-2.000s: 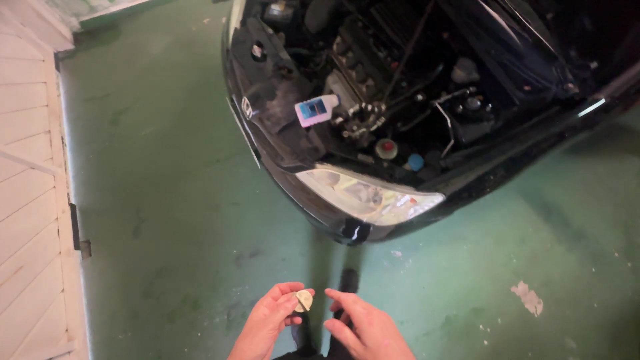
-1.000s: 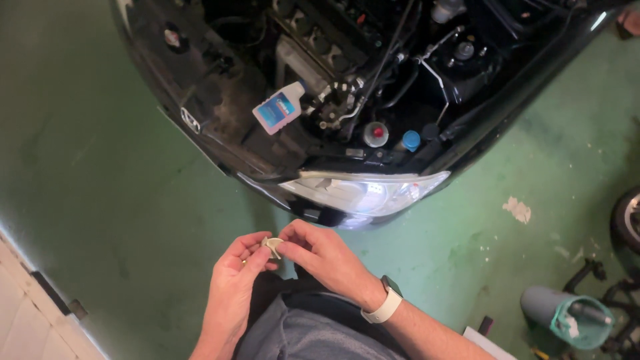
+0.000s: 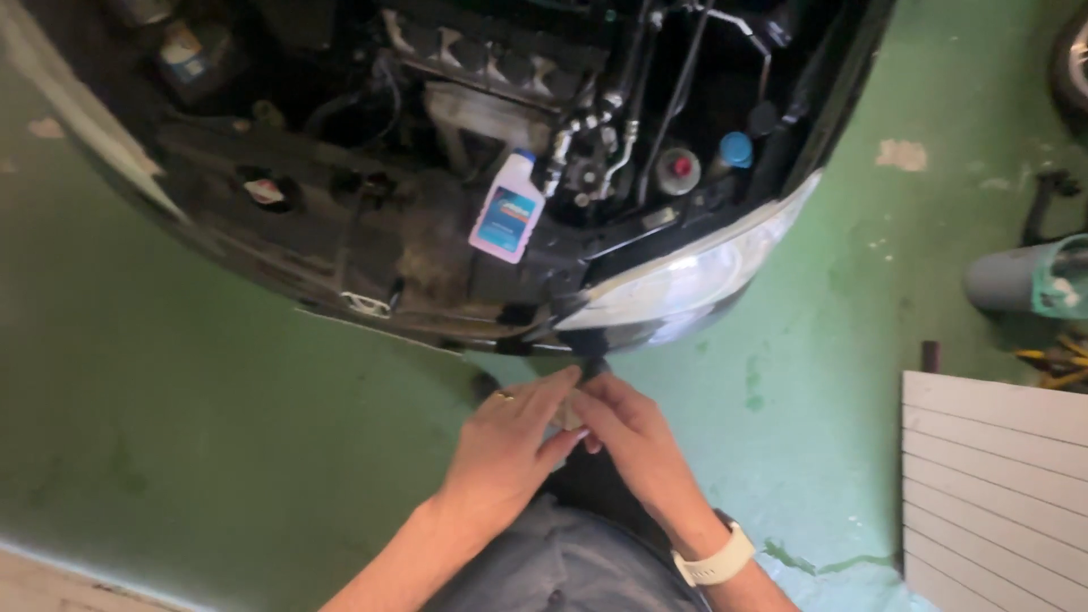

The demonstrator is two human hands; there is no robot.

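Observation:
Just in front of the car's bumper, my left hand (image 3: 510, 442) and my right hand (image 3: 633, 433) meet around a small pale object (image 3: 571, 412). Fingers hide most of it, so its kind cannot be told. A ring is on my left hand and a watch with a pale strap (image 3: 716, 557) is on my right wrist. Beyond them, a plastic bottle of pink fluid (image 3: 510, 208) with a blue cap lies over the front of the open engine bay. To its right are a reservoir with a red-centred cap (image 3: 679, 170) and a blue cap (image 3: 735, 150).
The black car's headlight (image 3: 688, 276) and bumper edge are close ahead of my hands. At right are a slatted white surface (image 3: 994, 484), a grey bin with a green liner (image 3: 1003, 279), yellow-handled tools (image 3: 1058, 361) and a wheel (image 3: 1078, 68).
The view has swung and come nearer the car. Two seconds ago my hands were apart, with the small pale object in my left; now both hands are together around it.

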